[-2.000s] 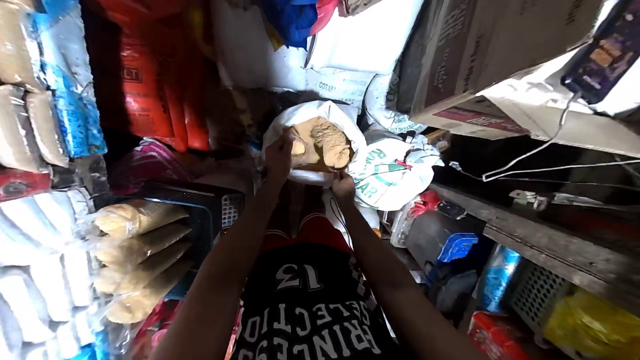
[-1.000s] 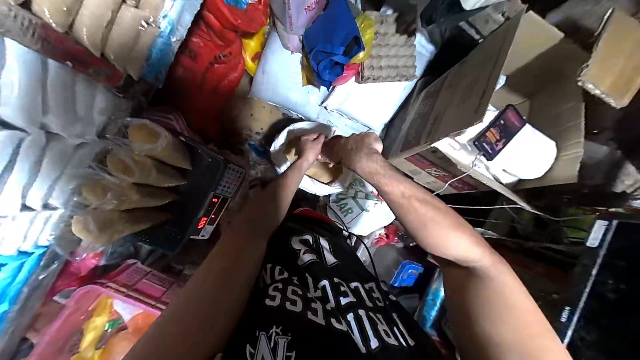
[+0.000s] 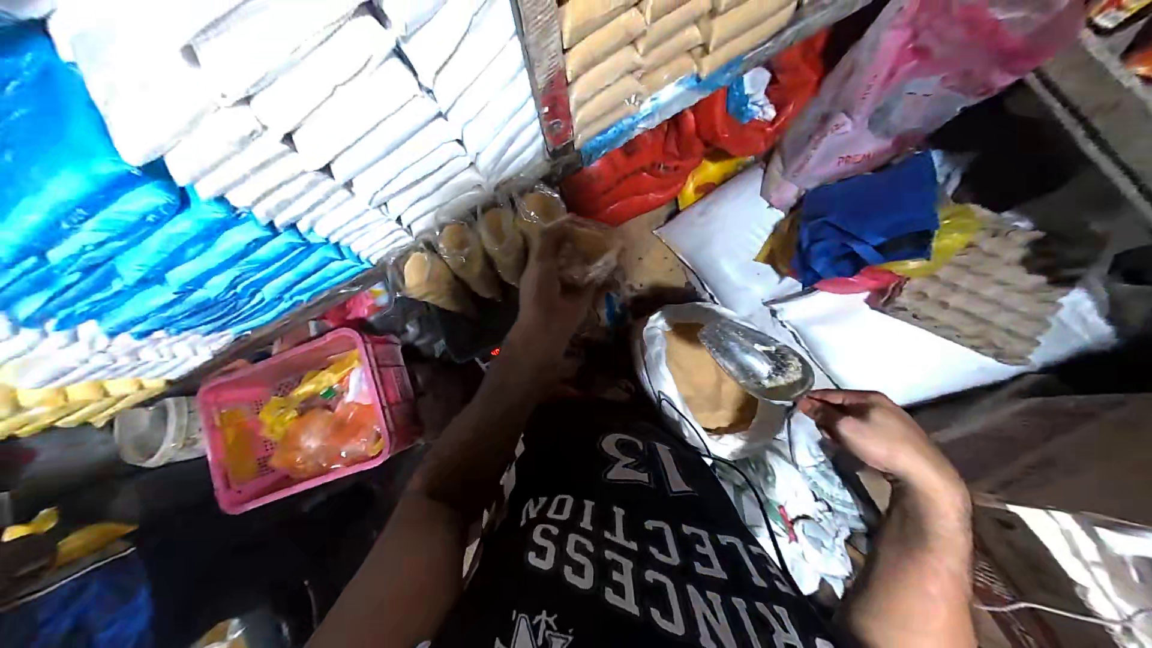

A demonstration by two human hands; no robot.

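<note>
My right hand grips the handle of a metal scoop, which has a little pale stuff in its bowl. The scoop lies above an open white sack of brown sugar-like grains. Up and to the left, my left hand holds a clear plastic bag with brown contents. Beside it stands a row of filled clear bags, on what looks like the dark scale, mostly hidden by my arm; a bit of red display shows.
White packs and blue packs are stacked at the upper left, brown packs at the top. A pink basket holds plastic bags. An egg tray and blue cloth lie on white sacks at the right.
My hands were together at the open sack; now they are apart, the left at the row of bags with a bag, the right holding a scoop. The view has swung left.
</note>
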